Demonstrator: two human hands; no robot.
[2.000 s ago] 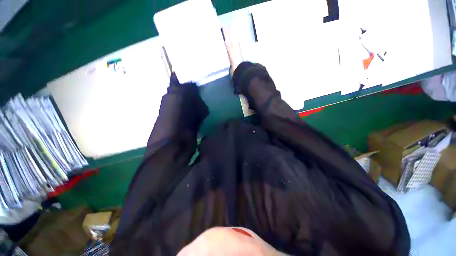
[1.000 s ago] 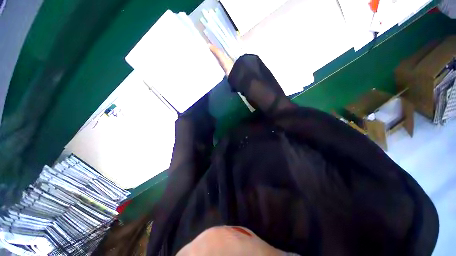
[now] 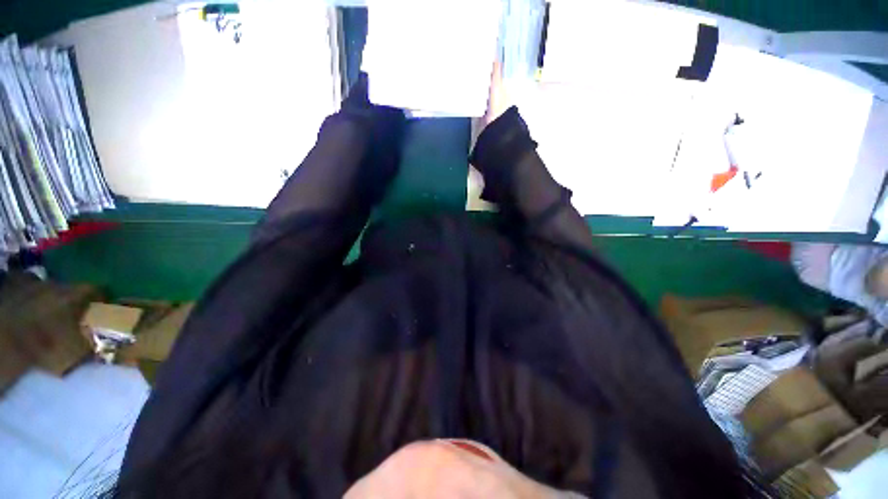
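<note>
A stack of white panels lies on the green bench in front of me, between my two forearms, its near edge towards me. My right hand is partly visible and washed out at the stack's right edge; its fingers are too bright to read. My left hand lies at the stack's left edge, where the dark sleeve ends; the hand itself cannot be made out. Pale blue-white strips lie just right of the stack.
Large white sheets cover the bench on both sides. A black piece and a red-orange item lie on the right. Upright panels stand far left. Brown cartons are on the floor at right.
The view has swung and levelled, so the bench runs straight across again and the stack sits higher in the picture. Both arms remain at the stack's sides.
</note>
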